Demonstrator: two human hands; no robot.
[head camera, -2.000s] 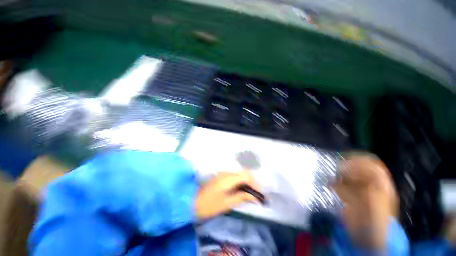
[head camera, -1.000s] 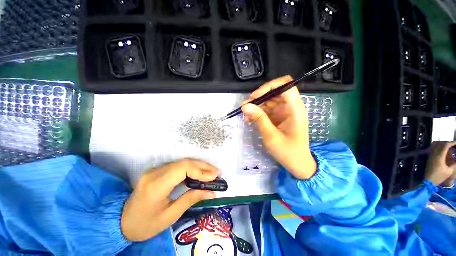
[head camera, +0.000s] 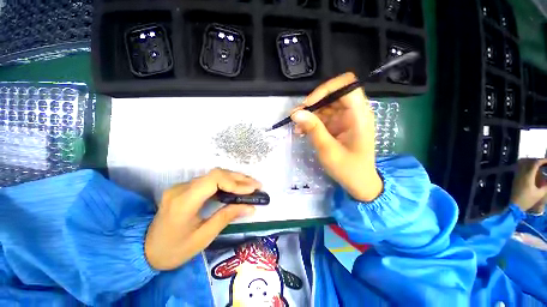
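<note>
My left hand (head camera: 191, 217) grips a black housing (head camera: 243, 198) edge-on between thumb and fingers, over the front part of the white paper sheet (head camera: 141, 132). My right hand (head camera: 342, 135) holds dark tweezers (head camera: 336, 95) like a pen. Their pointed tip is at the right edge of a loose heap of tiny silvery-grey metal parts (head camera: 243, 143) on the paper. Whether the tip holds a part is too small to tell. Two small black parts (head camera: 300, 187) lie right of the heap.
A black foam tray (head camera: 180, 86) with housings in its pockets lies behind the paper; one front pocket has no housing. Clear blister trays (head camera: 42, 123) are at left and under my right hand. More black trays (head camera: 459, 120) stand at right. Another person's hand (head camera: 531, 184) is at the far right.
The view has steadied from the earlier blur. Since one second ago, hands, paper and tray sit slightly higher in the picture. The tweezers' tip stays by the heap and the housing stays held.
</note>
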